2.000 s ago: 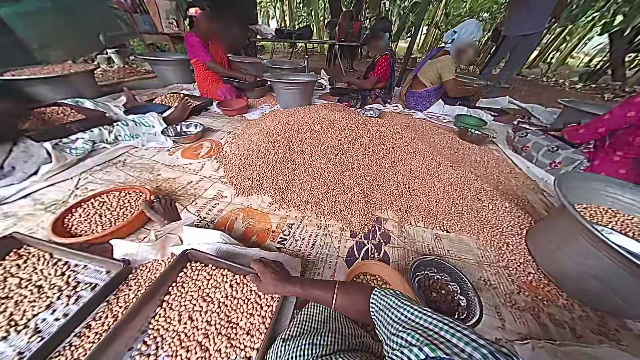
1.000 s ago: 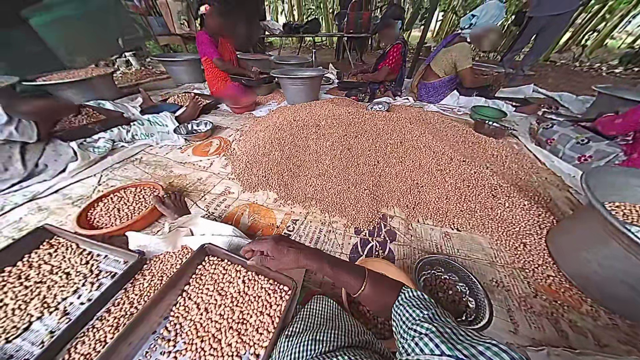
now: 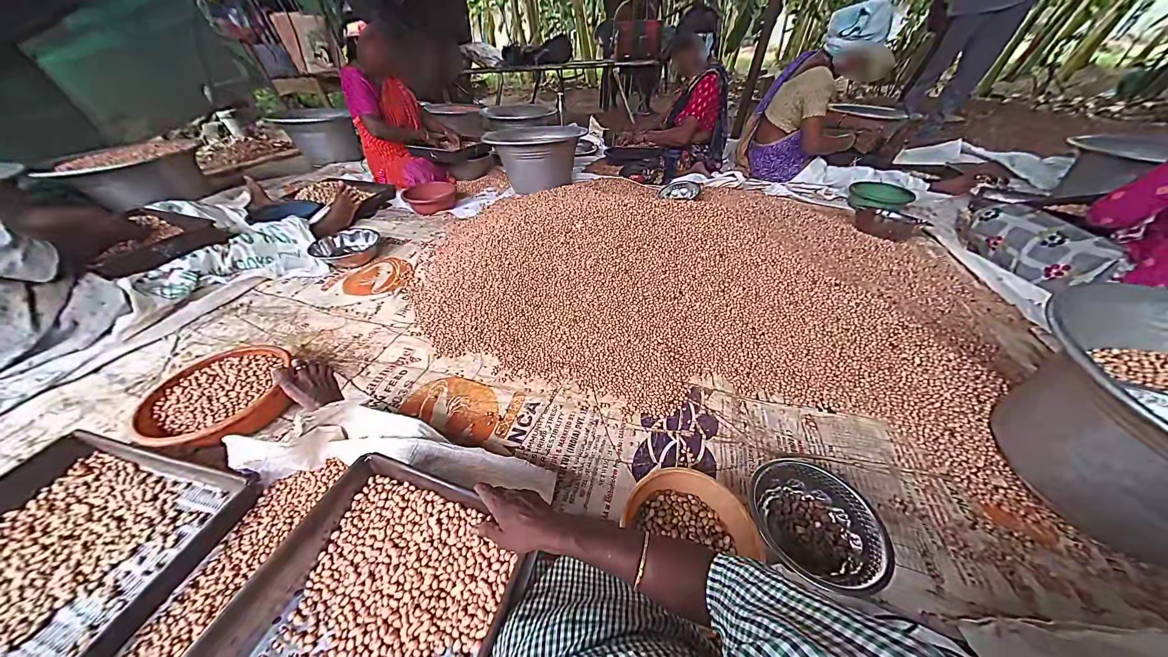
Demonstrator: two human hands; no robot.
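My right hand (image 3: 516, 518) is at the upper right corner of a dark metal tray (image 3: 224, 620), its fingers curled over the rim and the index finger stretched out. A single layer of shelled peanuts (image 3: 401, 557) covers much of this tray. More peanuts lie between it and a second metal tray (image 3: 242, 497) at the left. Beside my forearm stand an orange bowl (image 3: 750, 529) of nuts and a perforated metal bowl (image 3: 881, 547) with dark pieces in it. A huge peanut heap (image 3: 684, 283) spreads over the printed sacking. My left hand is out of view.
An orange basin (image 3: 146, 424) of peanuts stands by a bare foot (image 3: 310, 383) and a white cloth (image 3: 411, 443). At the right is a large metal pot (image 3: 1068, 447). Several people sit around the heap, among metal pots (image 3: 536, 162) and a green bowl (image 3: 881, 194).
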